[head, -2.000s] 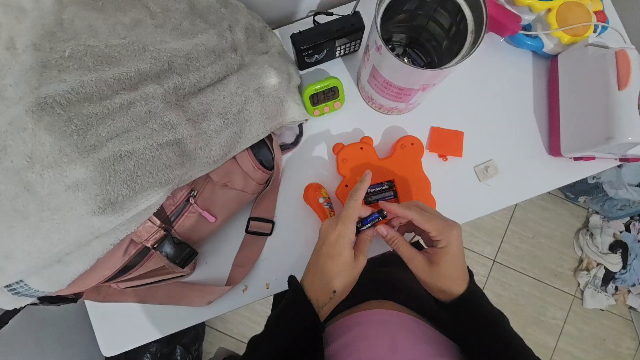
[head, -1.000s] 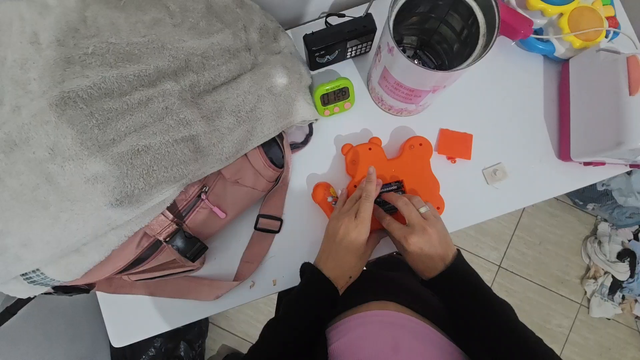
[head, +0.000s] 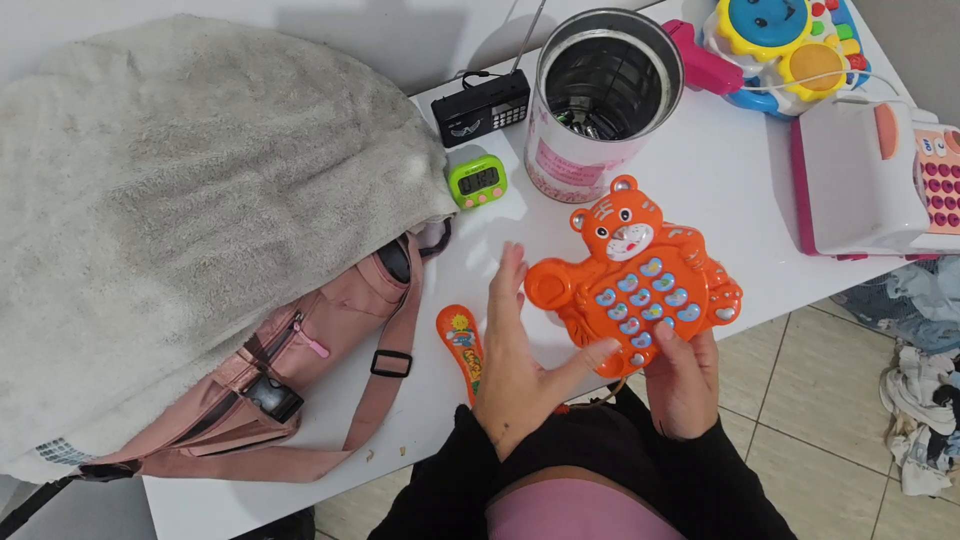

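Note:
An orange tiger-shaped toy phone is face up, tilted, with blue heart-like buttons on its belly. My right hand grips its lower edge, the thumb on the front near the buttons. My left hand is at the toy's lower left with fingers apart, its thumb tip at the toy's bottom edge; whether it bears any weight I cannot tell. Beside my left hand an orange toy handset with a printed sticker lies on the white table. A thin cord shows below the toy. The toy's back is hidden.
Behind stand a large metal can with batteries inside, a black radio and a green digital timer. A pink bag and grey towel fill the left. A toy cash register and a colourful toy are at the right.
The toy, earlier lying back up with batteries showing in its open compartment, is now turned face up and held in my right hand. My left hand has come away from the compartment, its fingers spread.

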